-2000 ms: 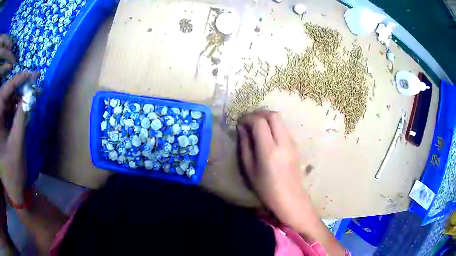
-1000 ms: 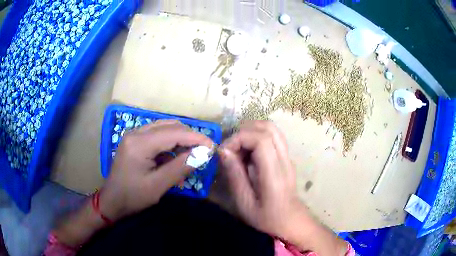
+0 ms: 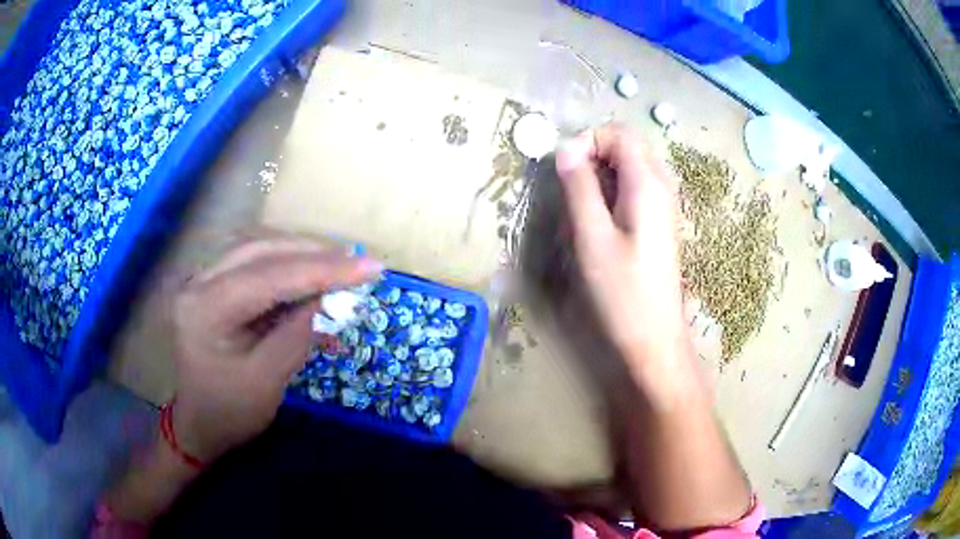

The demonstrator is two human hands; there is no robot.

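My left hand [image 3: 247, 332] is above the left part of the small blue tray [image 3: 470, 363]. Its fingers hold a crumpled white tissue [image 3: 342, 311], and a small blue-and-white piece [image 3: 363, 261] shows at the fingertips, blurred. The tray holds many blue-and-white moulded pieces [image 3: 416, 353]. My right hand [image 3: 632, 232] is raised beside the round white cap [image 3: 535, 136], between the cardboard pad [image 3: 390, 158] and the pin pile [image 3: 737, 263]. Its thumb and index finger are close together at the cap's right edge. Whether a pin is between them is too small to tell.
A large blue bin [image 3: 200, 158] full of pieces stands at the left. Another blue bin [image 3: 726, 30] is at the top. At the right are a glue bottle [image 3: 851, 265], a dark red slab [image 3: 868, 326], a slim rod [image 3: 803, 390] and a bin with a paper label [image 3: 859, 479].
My hands have moved apart. My right hand has gone up and right to the white cap. My left hand has moved left and slightly down with the tissue. The view has shifted.
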